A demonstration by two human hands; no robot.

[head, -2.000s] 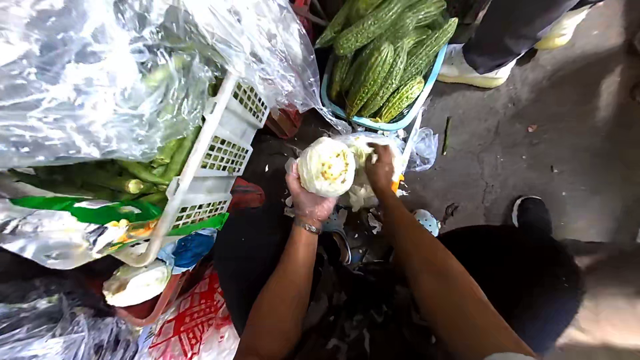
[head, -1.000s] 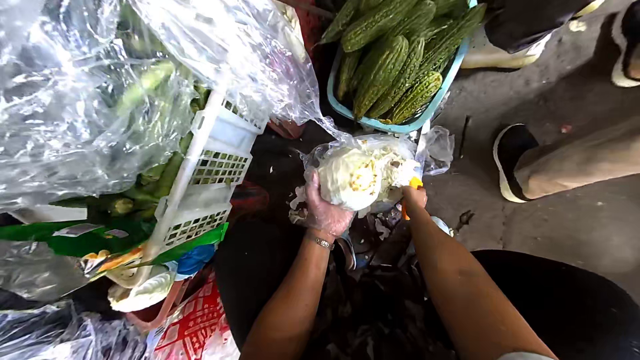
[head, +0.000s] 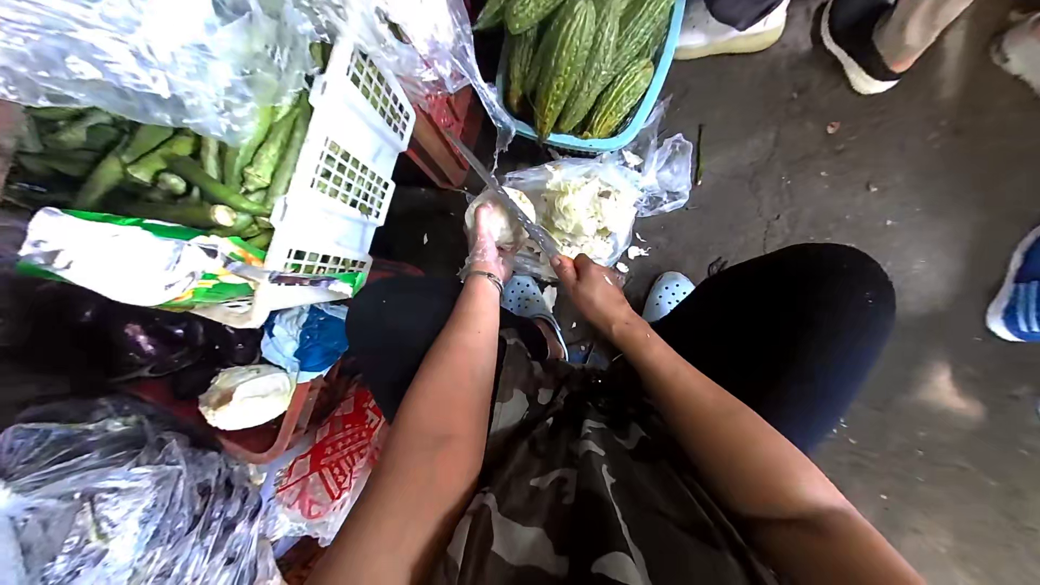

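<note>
A pale, rounded piece of vegetable (head: 515, 205), perhaps cabbage or cauliflower, lies in my left hand (head: 487, 242). My right hand (head: 591, 291) grips a long knife (head: 492, 180) near its lower end; the blade slants up and left across the vegetable. The handle is hidden in the fist. Just above and right of my right hand, a pile of cream-white shreds (head: 587, 210) rests on a clear plastic bag (head: 532, 174) on the ground. Whether the blade touches the vegetable or only passes over it, I cannot tell.
Bitter melons (head: 561, 69) fill a light-blue basket (head: 605, 145) above the bag. At left stands a white plastic crate (head: 345, 175) beside long green vegetables (head: 215, 183) under plastic sheeting. An eggplant (head: 162, 341) lies lower left. Other people's shoes (head: 853, 53) are at upper right.
The knife blade, not clearly seen before, now shows across the vegetable. My right hand has moved from over the white pile to below it. The vegetable in my left hand looks tilted differently.
</note>
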